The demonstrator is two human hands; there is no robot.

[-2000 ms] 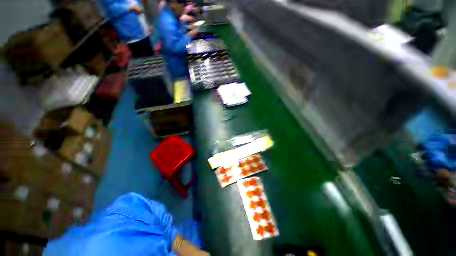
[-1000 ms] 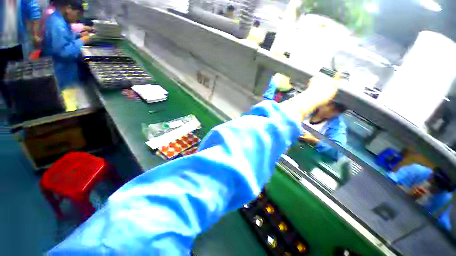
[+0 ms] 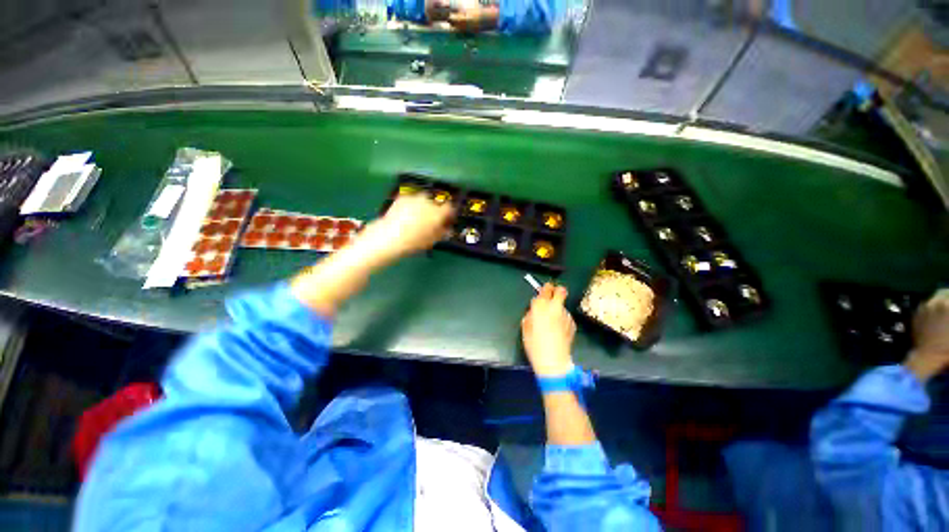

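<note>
The black component tray (image 3: 489, 231) lies on the bench with round units in its pockets. Some units show yellow, such as one in the back row (image 3: 510, 213). Others in the front row show a white patch (image 3: 506, 245). My left hand (image 3: 418, 222) is over the tray's left end and covers some pockets; its fingertips are blurred, and whether it holds anything cannot be told. My right hand (image 3: 548, 328) is at the tray's front right, closed on pale, thin tweezers (image 3: 533, 282) that point toward the tray. A blue wrist strap (image 3: 565, 381) is on my right wrist.
A black scrap box (image 3: 650, 330) with cream bits is right of my right hand. A second tray (image 3: 682, 231) lies beyond. Another person's hand (image 3: 932, 322) is by a far-right tray (image 3: 864, 320). Orange die-cut sheets (image 3: 302, 231), a pale strip (image 3: 183, 223) and clear bag (image 3: 135, 241) are left.
The view has swung right and down to the bench. My left arm, raised across the view before, is now down with the hand over the tray. My right hand with tweezers has come into view.
</note>
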